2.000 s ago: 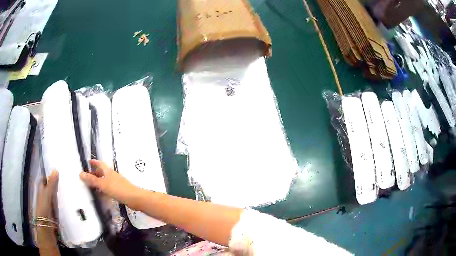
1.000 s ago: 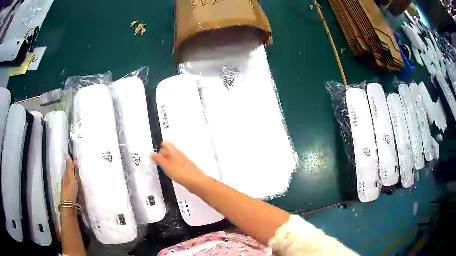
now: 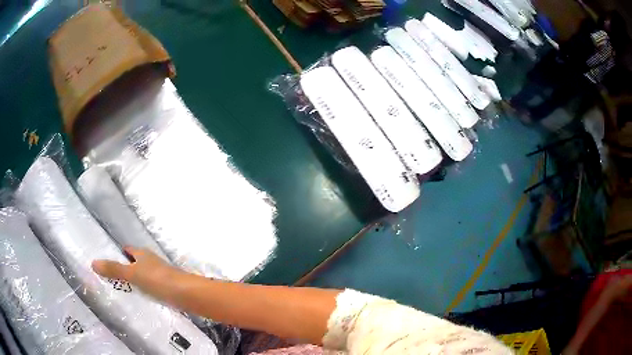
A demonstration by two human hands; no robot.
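Observation:
Two white bagged units lie side by side at the left: one at the left edge (image 3: 41, 284), the other (image 3: 66, 215) right of it. My right hand (image 3: 132, 270) lies on the second one, fingers apart; whether it grips is unclear. A third white unit (image 3: 114, 201), matte at its visible end, lies beyond my hand along the left edge of the stack of poly bags (image 3: 201, 187); my forearm crosses its near part. The stack's far end is inside the open brown bag carton (image 3: 104, 59). My left hand is out of the picture.
Bagged units (image 3: 360, 139) lie in a slanting row at upper right on the green table (image 3: 256, 118). A thin wooden strip (image 3: 271, 36) and flattened cartons (image 3: 329, 10) are behind. A yellow crate (image 3: 523, 343) and a person's red clothing (image 3: 610, 312) are at lower right.
The view has turned right, shifting the carton and stack left. My right hand has moved from beside the third unit onto a bagged one. My left hand has left the picture.

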